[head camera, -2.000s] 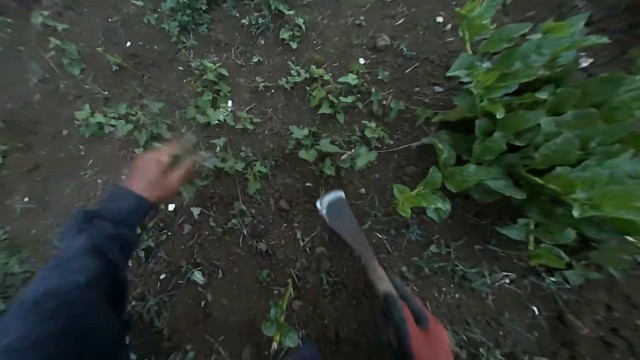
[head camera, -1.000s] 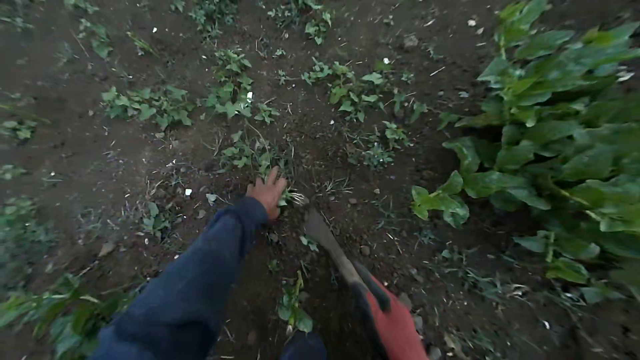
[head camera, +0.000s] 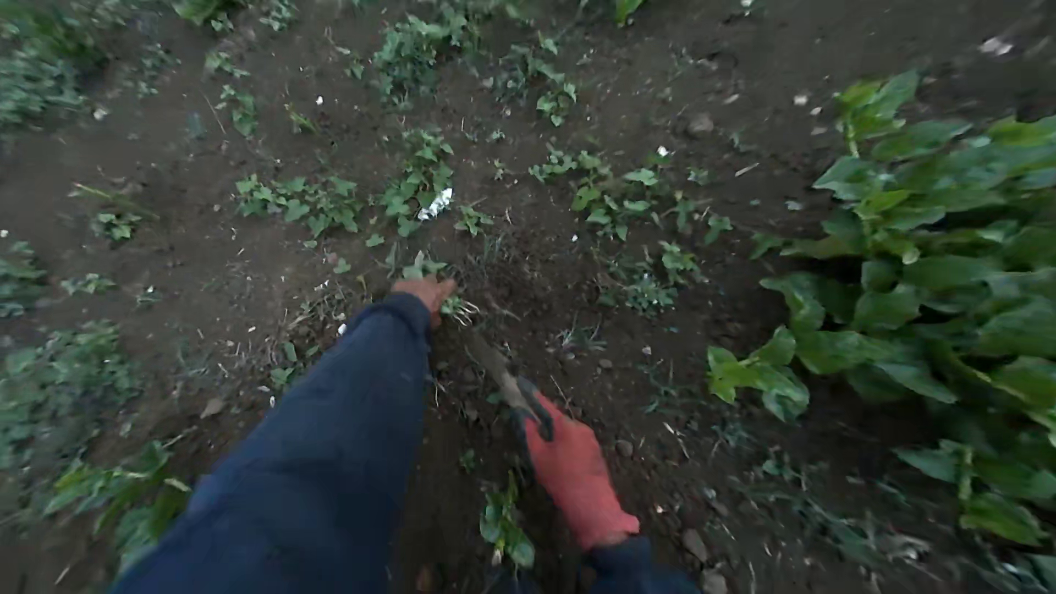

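Observation:
My bare left hand (head camera: 426,294) is closed around pulled weeds (head camera: 459,310), whose pale roots stick out to the right of the fingers. A dark blue sleeve covers that arm. My right hand (head camera: 569,462), in a red and black work glove, grips the handle of a hand tool (head camera: 500,371) with a flat metal blade. The blade points up and left toward the left hand, and its tip is low at the soil and hard to make out.
Large leafy green plants (head camera: 932,305) fill the right side. Low weeds (head camera: 305,202) grow across the brown soil ahead, beside a white scrap (head camera: 436,204). A small leafy plant (head camera: 505,526) stands near the bottom, and another (head camera: 124,495) at lower left. Small stones lie about.
Two seconds ago my left hand was apart from the tool, out to the left; it has since come in near the blade. The tool has moved left and lies lower at the soil.

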